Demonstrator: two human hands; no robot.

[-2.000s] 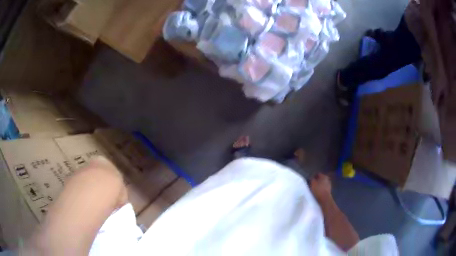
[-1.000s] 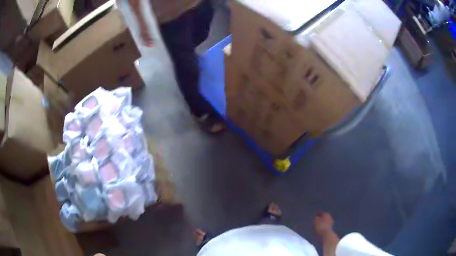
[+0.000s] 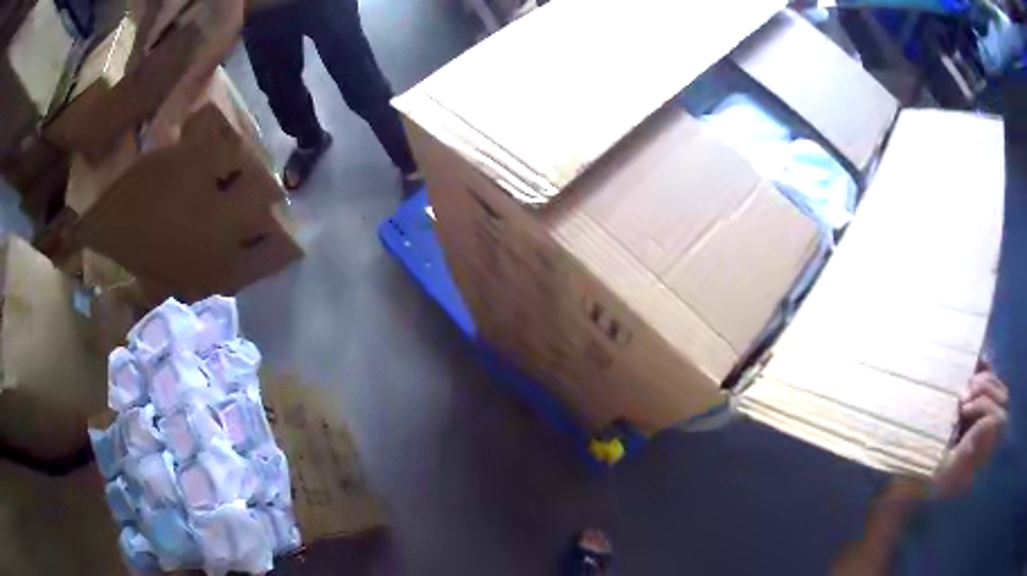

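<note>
A large brown master carton [image 3: 563, 304] stands on a blue platform trolley [image 3: 507, 366] with a yellow corner piece. Its flaps are spread, and whitish contents [image 3: 788, 163] show inside past an inner brown panel. My right hand [image 3: 978, 425] is at the lower right edge of the right carton flap [image 3: 890, 304], with its fingers on the flap's outer edge. The palm is hidden behind the flap. My left hand is not in view.
A block of stacked wrapped units [image 3: 197, 439] stands at the lower left, beside a flat brown cardboard piece [image 3: 321, 461]. Brown cartons [image 3: 186, 197] are at the upper left. A person in dark trousers [image 3: 327, 68] stands behind the trolley. A sandalled foot [image 3: 591, 551] shows at the bottom.
The view has shifted, so the carton appears larger and nearer. Its flaps are now spread and the inside shows. My right hand has gone from hanging low to the right flap's edge.
</note>
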